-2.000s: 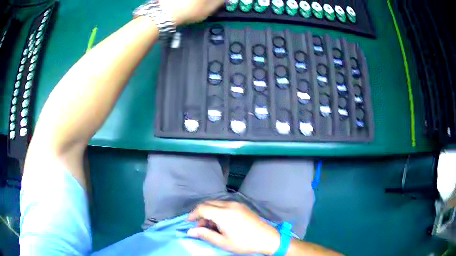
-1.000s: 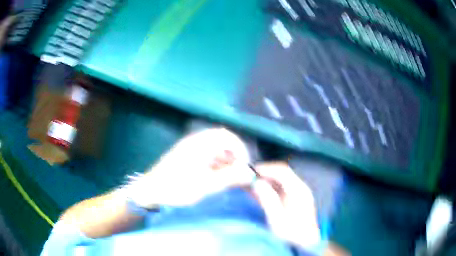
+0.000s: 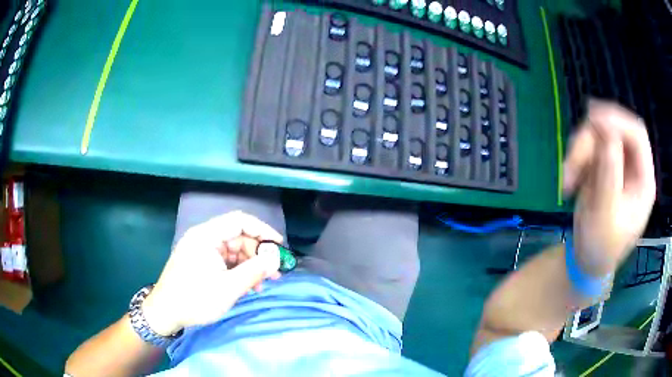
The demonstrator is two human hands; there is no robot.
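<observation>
My left hand (image 3: 221, 269) is over my lap and holds a small unit (image 3: 285, 258) by its fingertips. The unit has a green part, a pale round part and a dark rim. My right hand (image 3: 613, 173) is raised beyond the bench's right part, blurred, with fingers bent; I cannot tell if it holds anything. The housing tray (image 3: 276, 96) lies on the mat with black housings (image 3: 295, 138) in its grooves; its leftmost groove holds none. Beyond it the module tray (image 3: 516, 44) holds rows of green modules (image 3: 451, 16), cut off by the top edge.
A similar tray of modules (image 3: 13, 59) is at the far left. Black ridged trays (image 3: 600, 66) are at the right. Yellow-green tape (image 3: 109, 77) marks the mat (image 3: 177, 96). A carton with red packs (image 3: 15, 228) is below left. A blue cord (image 3: 483, 223) hangs near the bench edge.
My right hand has moved from my lap up to the right. My left hand went from the trays to my lap, met my right hand there, and now holds the green unit alone. The view shifted.
</observation>
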